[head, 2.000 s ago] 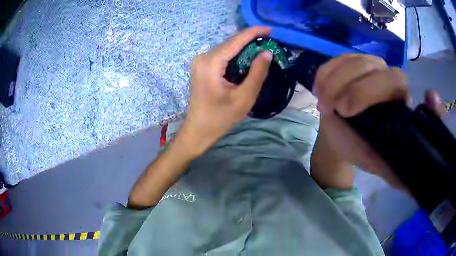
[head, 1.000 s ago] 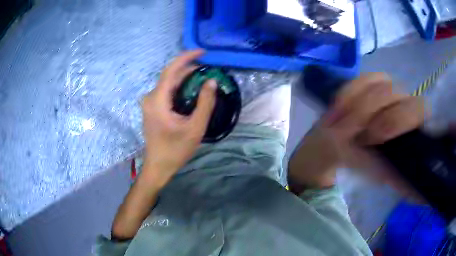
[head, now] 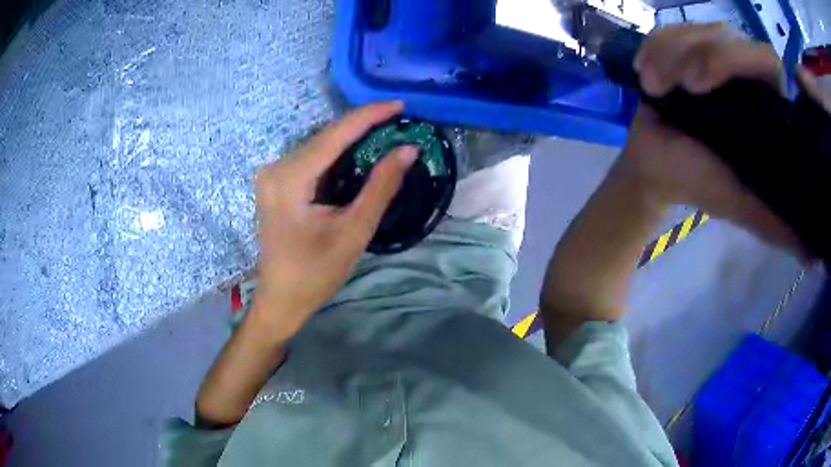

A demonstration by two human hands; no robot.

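My left hand (head: 314, 205) holds the round black housing (head: 421, 196) at the bench's front edge, thumb on top. A green circuit board (head: 436, 157) covers part of the housing's inside. My right hand (head: 697, 109) grips the thick black electric screwdriver (head: 765, 146). Its dark nose is at the metal mechanism of the screw feeder (head: 533, 18) in the blue tray (head: 492, 111). The bit tip and any screw are too small to make out.
Shiny bubble wrap (head: 137, 137) covers the bench on the left. The blue tray stands at the bench's edge, just beyond the housing. A blue crate (head: 761, 401) is on the grey floor at the lower right, near yellow-black tape (head: 674, 237).
My right hand has swung the screwdriver away from the housing and up to the screw feeder. My left hand still holds the housing, now lower and further left in the picture than two seconds ago.
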